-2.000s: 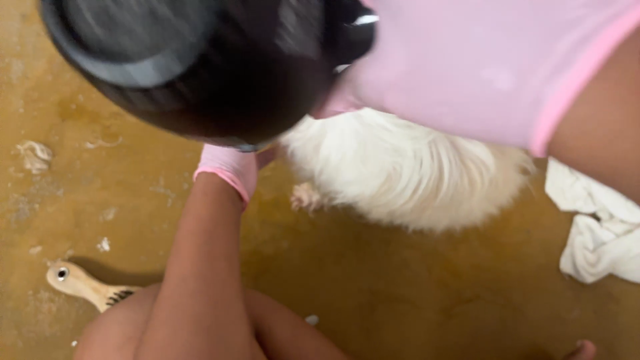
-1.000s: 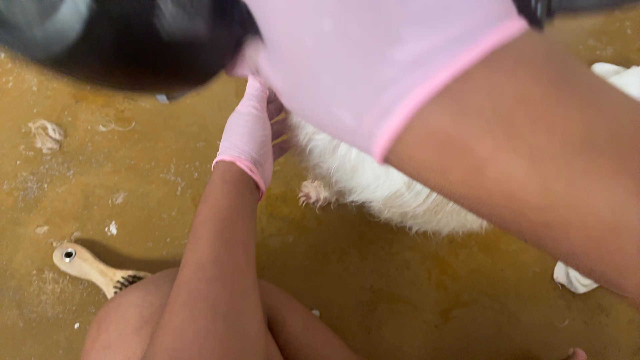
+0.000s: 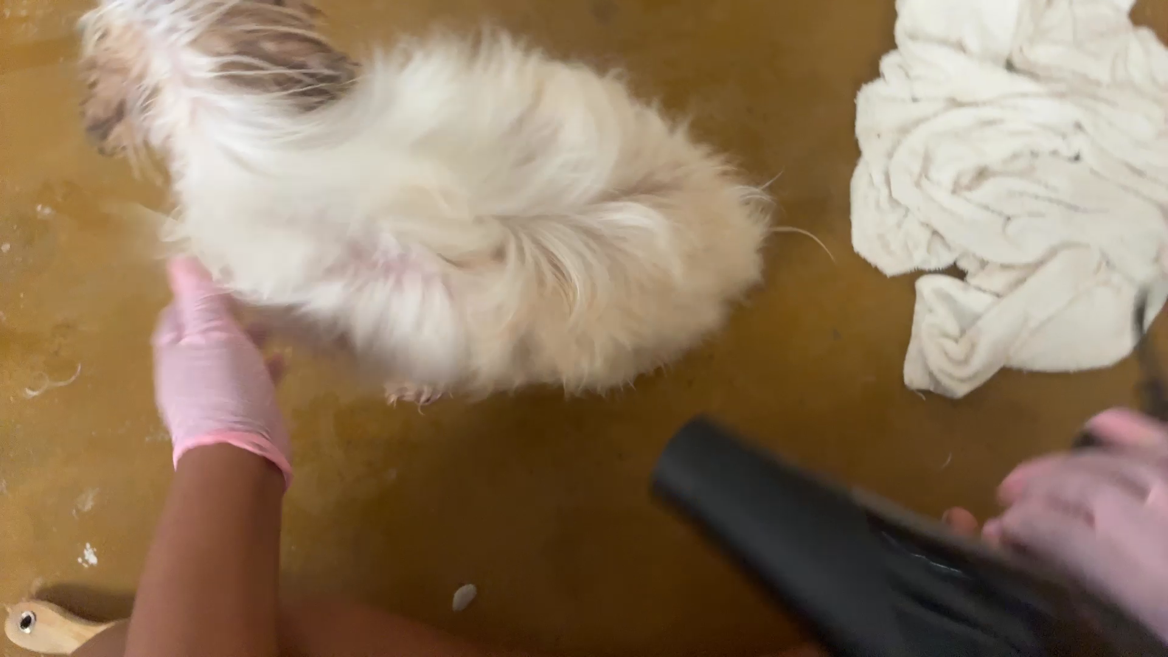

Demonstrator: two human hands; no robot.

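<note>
A white long-haired dog (image 3: 474,219) with brown ears stands on the brown floor, its head at the upper left. My left hand (image 3: 219,365), in a pink glove, is at the dog's chest and front legs; its fingertips are partly hidden by the fur, so a grip cannot be made out. At the lower right my right hand (image 3: 1086,511), gloved in pink too and blurred, holds a black hair dryer (image 3: 803,529). The dryer's nozzle points up and left toward the dog's rear, apart from the fur.
A crumpled off-white towel (image 3: 1013,192) lies at the upper right. The wooden handle of a brush (image 3: 55,628) shows at the lower left, beside my leg. Tufts of loose hair (image 3: 55,381) and small white bits are scattered on the floor. A dark cord hangs near the right edge.
My right hand and the hair dryer have moved from above the dog's front end to the lower right. The dog's head and back, hidden before, now show. My left hand remains near the dog's front.
</note>
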